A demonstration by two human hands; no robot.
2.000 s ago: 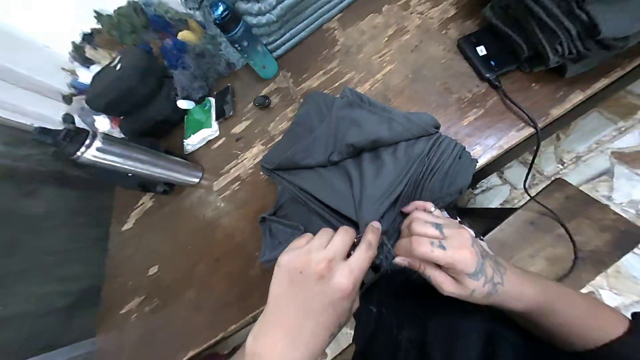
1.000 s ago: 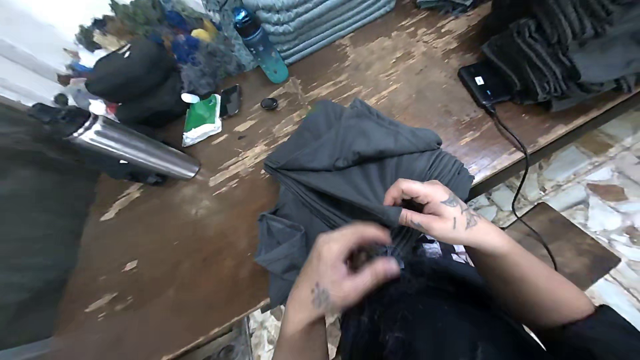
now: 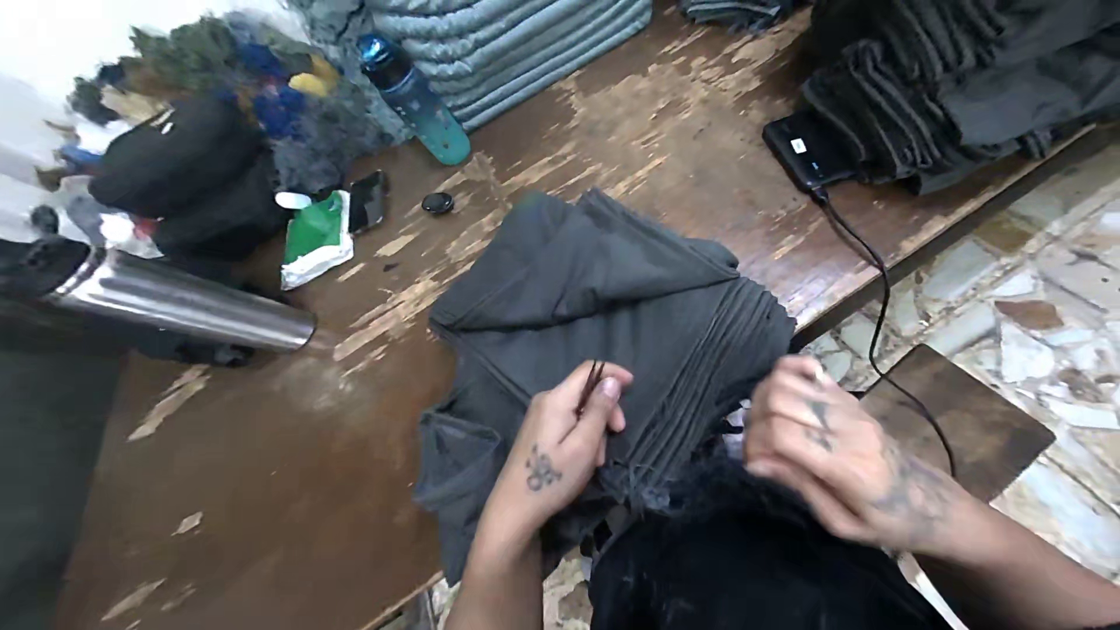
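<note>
A stack of dark grey garment pieces [image 3: 604, 289] lies folded and fanned at the near edge of the worn wooden table [image 3: 262, 472]. Over its middle, my left hand [image 3: 573, 437] is closed on a small, dark, pointed tool [image 3: 591, 385], which looks like tweezers or thread snips. My right hand [image 3: 818, 446] is off to the right of the stack, its fingers curled; whether anything is in them cannot be seen. Loose threads [image 3: 647, 490] hang at the near edge of the stack, close to the black clothing on my lap.
A steel flask [image 3: 184, 297] lies at the left. Behind the stack are a green packet [image 3: 315, 236], a phone [image 3: 367, 199], a round black lid [image 3: 437, 203], a teal bottle [image 3: 420, 105] and folded grey-blue cloth [image 3: 525, 44]. A black power bank [image 3: 801, 157] with a cable sits by dark cloth [image 3: 980, 87].
My left hand has moved up over the stack, and a dark tool now shows in it. My right hand has let go of the cloth and moved right, away from the stack.
</note>
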